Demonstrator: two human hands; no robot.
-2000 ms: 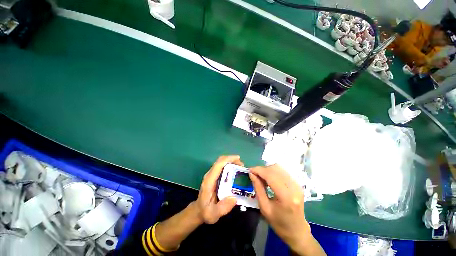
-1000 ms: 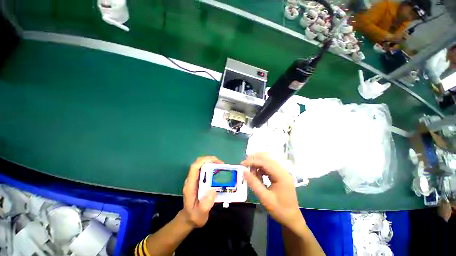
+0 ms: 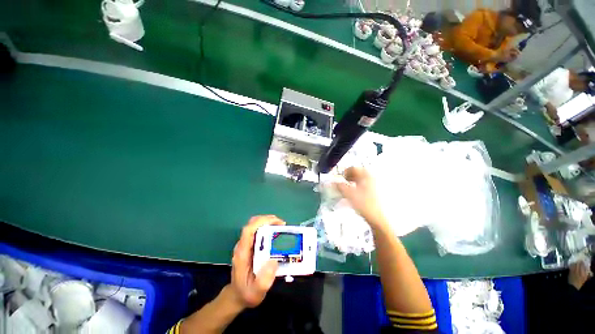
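My left hand (image 3: 251, 264) holds a white rounded square housing (image 3: 306, 251) over the near edge of the bench. The housing is open side up and shows a blue rectangular part (image 3: 286, 243) with a greyish-green middle, and small wires or contacts below it. My right hand (image 3: 355, 189) is stretched forward to the pile of white translucent parts (image 3: 346, 228) beside the feeder. Its fingertips are blurred against the white parts, so I cannot tell whether it holds anything.
A grey screw feeder (image 3: 301, 130) stands ahead, with a black electric screwdriver (image 3: 352, 134) hanging beside it. A shiny plastic bag (image 3: 460, 196) lies right. Blue crates (image 3: 160, 293) of white parts sit below the near edge. A person in orange (image 3: 486, 39) is beyond the line.
My right hand has left the housing and reached forward to the white pile. My left hand still holds the housing. The camera view has shifted, so the bench things appear further left.
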